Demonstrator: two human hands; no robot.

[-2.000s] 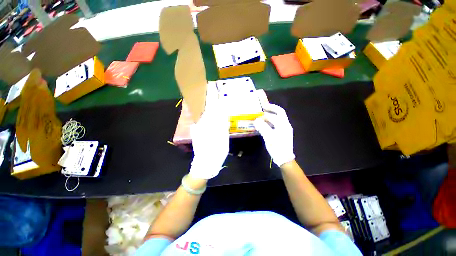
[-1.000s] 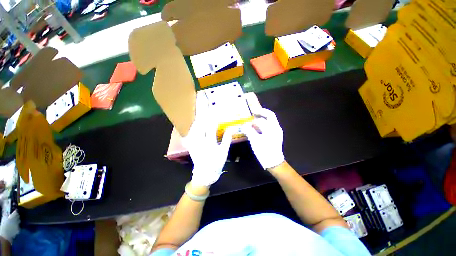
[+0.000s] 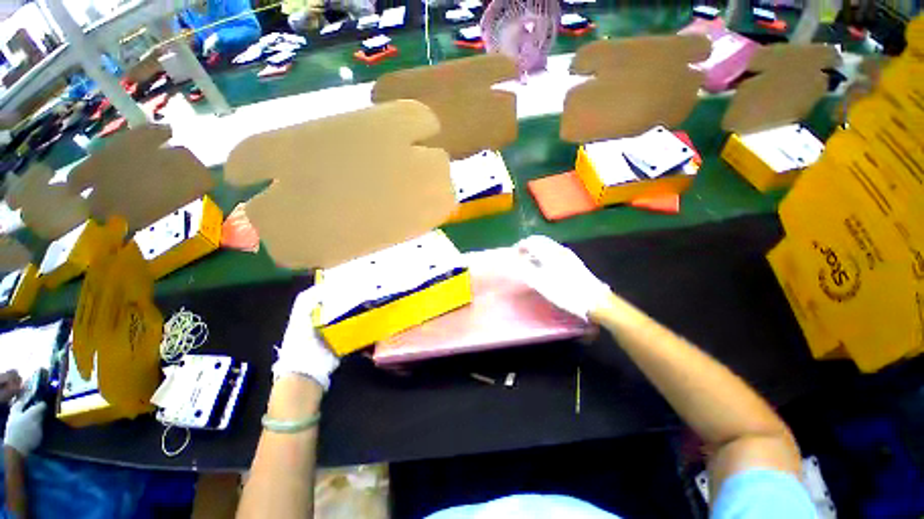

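Observation:
A yellow printed carton (image 3: 400, 316) is tilted above the left part of a pink block (image 3: 517, 316). A white unit with small black holes (image 3: 393, 272) lies in it, and its brown lid flap (image 3: 350, 193) stands open behind. My gloved left hand (image 3: 304, 343) grips the carton's left end; its fingers are partly hidden by the carton. My gloved right hand (image 3: 565, 276) is over the far right part of the pink block. It is slightly blurred, and I cannot tell whether its fingers hold anything. A thin stick (image 3: 579, 389) lies on the black mat near small pale pieces (image 3: 496, 380).
Open cartons (image 3: 638, 182) and orange-red pads (image 3: 552, 196) line the green belt (image 3: 537, 228). Flat yellow cartons (image 3: 851, 274) lean at right. At left are another carton (image 3: 106, 390), white units (image 3: 198, 390), a coiled cord (image 3: 184, 335) and another person's gloved hand (image 3: 24, 426).
The carton has moved left and tilted in my left hand, exposing more of the pink block. My right hand has left the carton's front and moved to the block's right side. The view has shifted upward.

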